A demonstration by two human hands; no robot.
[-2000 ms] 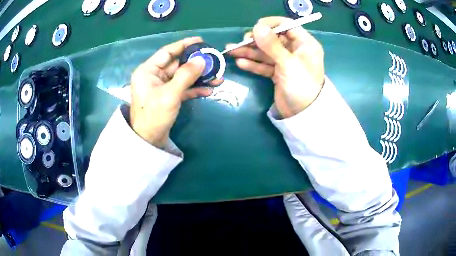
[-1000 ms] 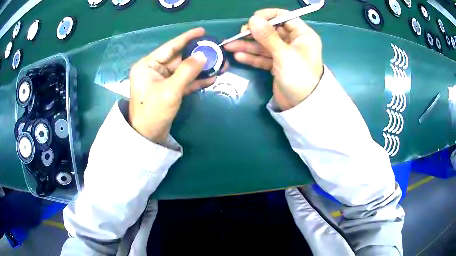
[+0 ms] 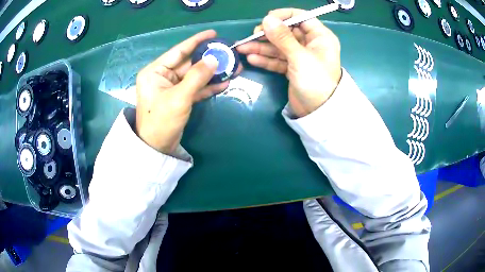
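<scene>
My left hand (image 3: 169, 98) holds a black-rimmed round part (image 3: 229, 66) with a bluish centre, thumb pressed on its face. A white arc piece (image 3: 232, 57) lies along the right side of the face. My right hand (image 3: 306, 66) holds slim silver tweezers (image 3: 303, 18) like a pen. Their tip is at the upper right edge of the disc; whether it touches the arc is too small to tell. More white arcs (image 3: 242, 95) lie on a shiny clear sheet just below the hands, on the green mat (image 3: 250, 164).
A clear tray (image 3: 78, 138) heaped with black discs stands at the left. Overlapping white arcs (image 3: 420, 127) form a column at the right, with a thin pale stick (image 3: 457, 111) beyond. The green conveyor (image 3: 266, 8) carries spaced discs at the back.
Both hands and the disc have moved slightly up from the earliest frame. The tweezers have tilted a little flatter, and the tip stays at the disc's edge. The conveyor discs have shifted.
</scene>
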